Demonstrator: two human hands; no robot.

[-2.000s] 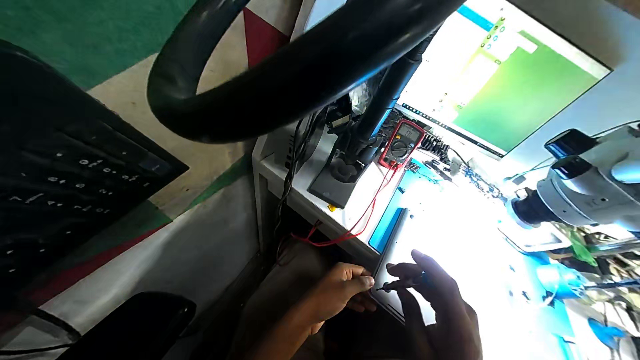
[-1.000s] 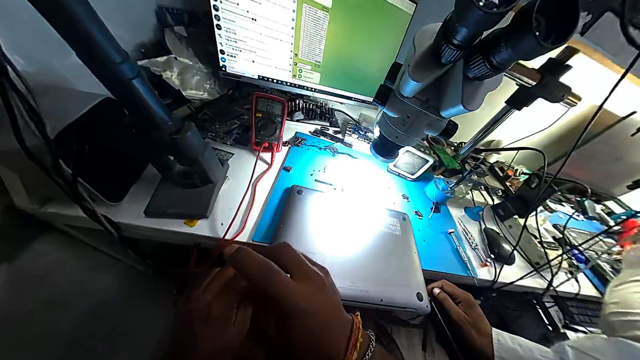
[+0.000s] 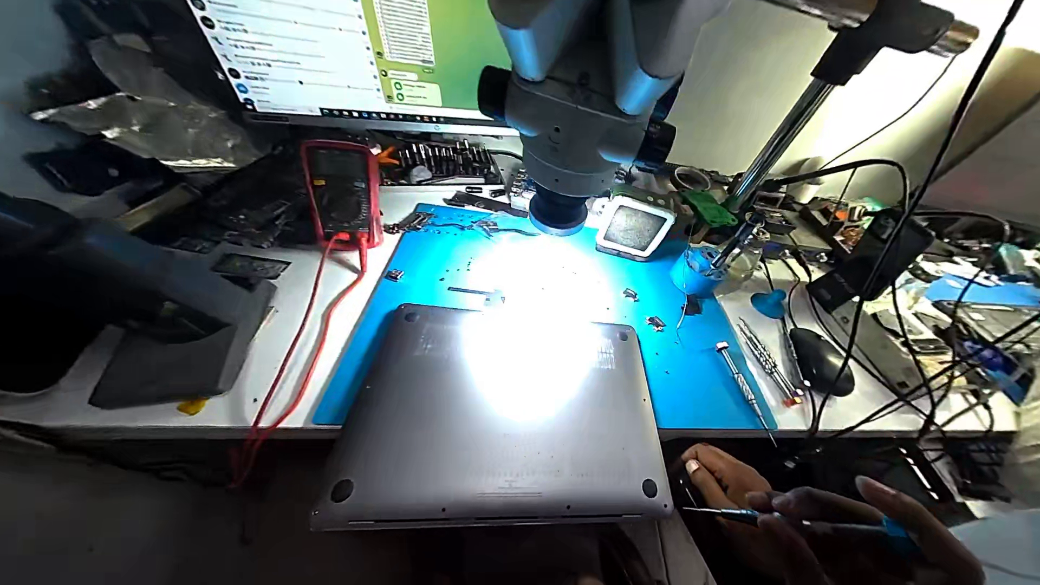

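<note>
A closed grey laptop (image 3: 520,455) lies bottom side up on the blue work mat (image 3: 691,390), its near part over the desk's front edge. Bright light washes out its middle. Right of its near corner, my right hand (image 3: 869,528) holds a thin precision screwdriver (image 3: 735,514) with its tip pointing left, towards the laptop. My left hand (image 3: 727,479) is just beyond it, fingers bent and partly hidden; whether it grips anything is unclear. Small black parts (image 3: 655,323) lie on the mat behind the laptop.
A stereo microscope (image 3: 569,138) hangs over the mat. A red multimeter (image 3: 343,191) with red leads stands at left. Precision screwdrivers (image 3: 747,386), a black computer mouse (image 3: 821,361) and tangled cables are at right. A monitor (image 3: 439,49) stands behind.
The view has swung strongly. My left hand, in front of the laptop's left part one second ago, is now right of the laptop beside my right hand.
</note>
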